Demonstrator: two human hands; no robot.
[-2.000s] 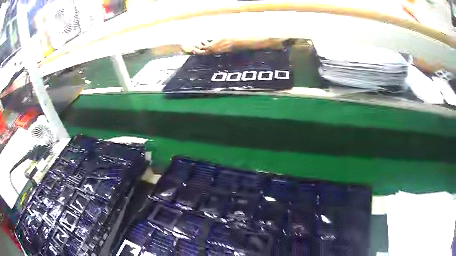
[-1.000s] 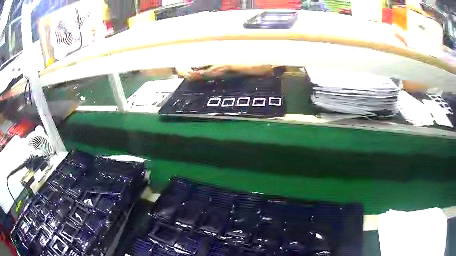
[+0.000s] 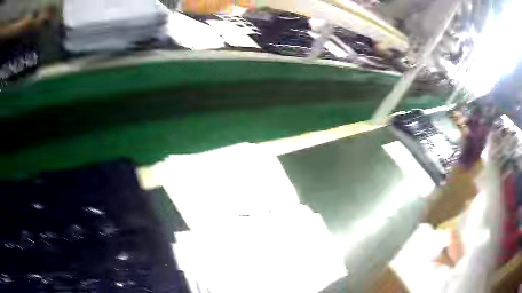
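Note:
A dark blue-black blister tray (image 3: 74,229) lies at the lower left, cut off by the frame edge. A pile of bright white sheets (image 3: 257,246) lies right of it, overexposed, so its details do not show. My left hand is not in view. At the lower right, a small blurred patch that looks like part of a hand (image 3: 455,249) touches a white sheet (image 3: 420,257). I cannot tell whether it is my right hand or another person's, nor how its fingers are set.
The green conveyor belt (image 3: 229,114) runs behind the bench. Across it stand a white sheet stack (image 3: 114,26) and loose white pieces. A support post (image 3: 395,100) rises at right. Beyond the green bench (image 3: 337,171) are a glossy tray pile (image 3: 420,143) and brown cardboard (image 3: 452,191).
The view has swung to the right and blurred. The blister tray has shifted to the left edge, the left tray pile has left the picture, and the white sheets now lie near the middle.

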